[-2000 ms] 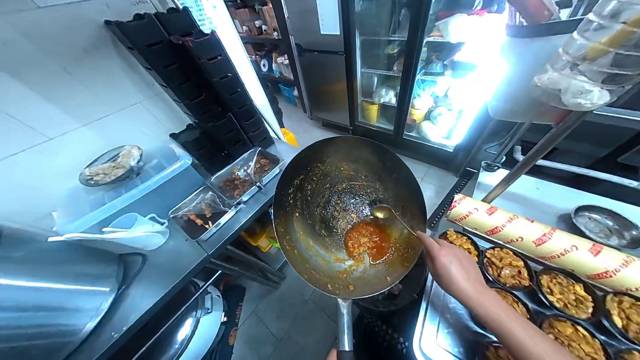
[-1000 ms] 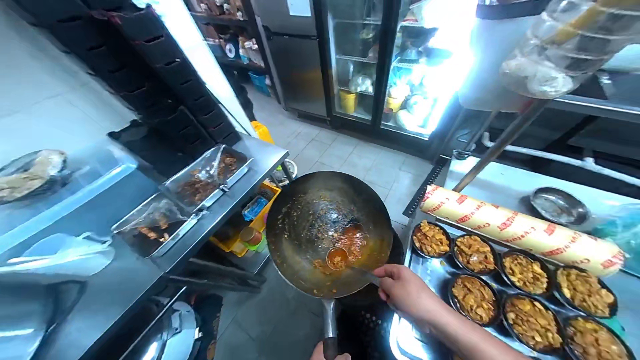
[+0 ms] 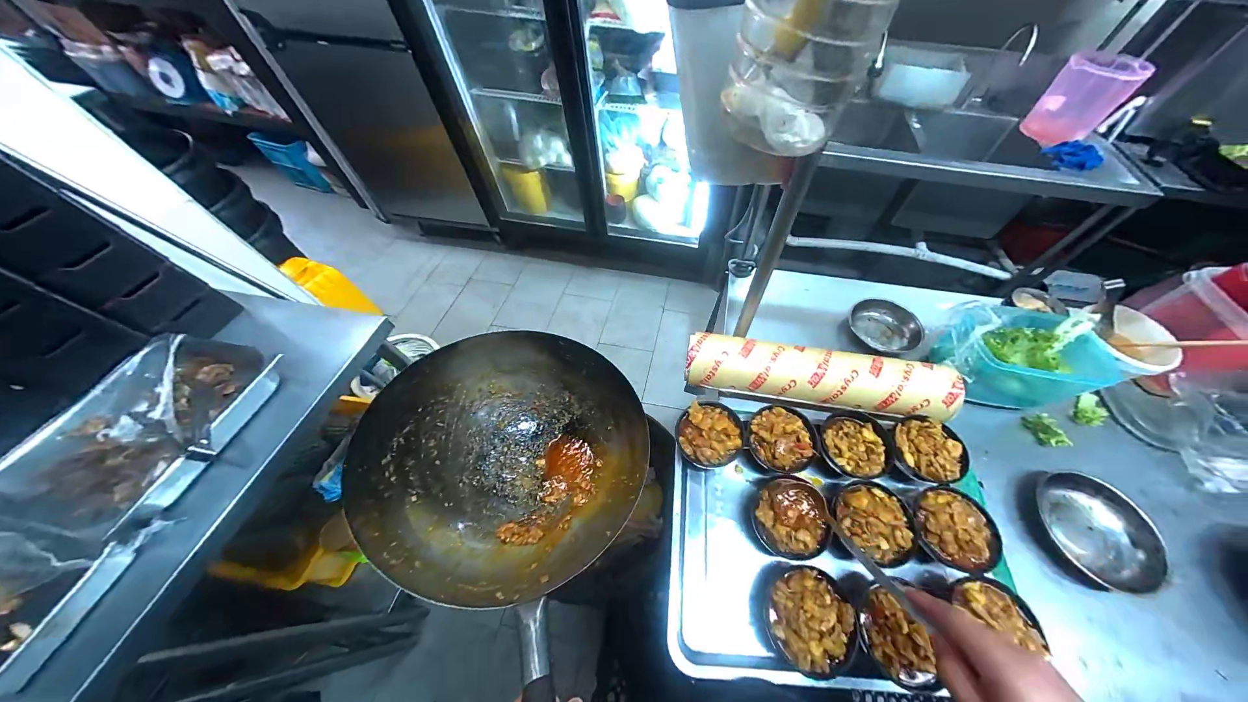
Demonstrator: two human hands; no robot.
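Note:
A carbon-steel wok (image 3: 497,468) holds red-brown sauce (image 3: 568,470) and cooked bits. Its handle runs down to the bottom edge, where only a sliver of my left hand (image 3: 573,699) shows; the grip itself is mostly hidden. My right hand (image 3: 985,648) is closed around the handle of a metal ladle (image 3: 877,575). The ladle's bowl, with red sauce, is over one of several round black bowls of cooked meat pieces (image 3: 780,531). These bowls stand on a metal tray (image 3: 717,604).
A roll of cling film (image 3: 824,375) lies behind the tray. Right of it are a teal basin of greens (image 3: 1048,366) and an empty metal dish (image 3: 1102,531). A counter (image 3: 302,341) with bagged meat containers (image 3: 127,448) is at left. A metal post (image 3: 778,249) rises behind the roll.
The ladle has moved right, from inside the wok to over a bowl on the tray, with my right hand still on it. The view has turned right.

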